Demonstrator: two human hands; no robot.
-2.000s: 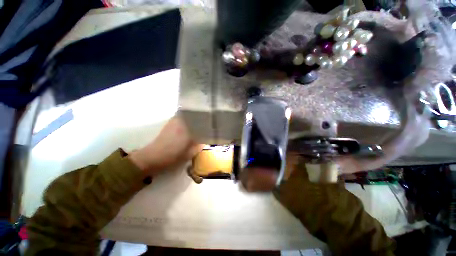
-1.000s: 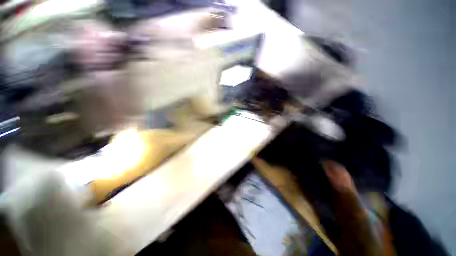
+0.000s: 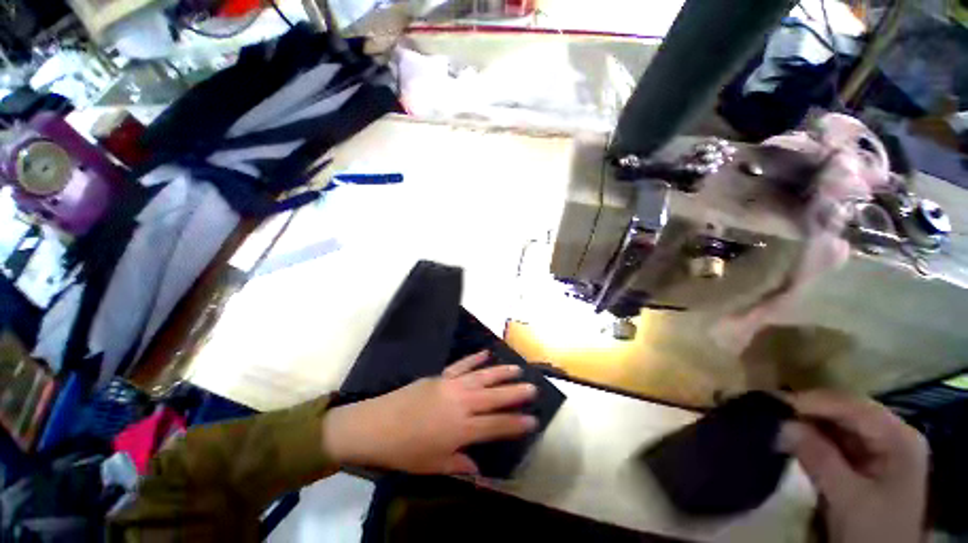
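Note:
My left hand (image 3: pixel 435 419) lies flat, fingers spread, on dark cut panels (image 3: pixel 409 334) at the front edge of the pale table (image 3: pixel 499 191). My right hand (image 3: pixel 865 456) pinches a small dark fabric piece (image 3: pixel 722 456) by its upper right corner, right of the panels and apart from them; the piece is slightly blurred. The presser foot and needle area (image 3: pixel 600 302) of the sewing machine (image 3: pixel 701 212) is behind the hands, lit brightly. No dark fabric shows under it.
A navy and grey bundle (image 3: pixel 180 228) is heaped along the table's left side. A grey strip (image 3: pixel 295 257) and a dark strip (image 3: pixel 368 178) lie on the table. A purple object with a round dial (image 3: pixel 64 170) stands far left. Pink cloth (image 3: pixel 828 223) hangs on the machine.
The view has swung back from the right side to the table. Two seconds ago both hands were by the needle; now the left is on the panels and the right holds a small dark piece.

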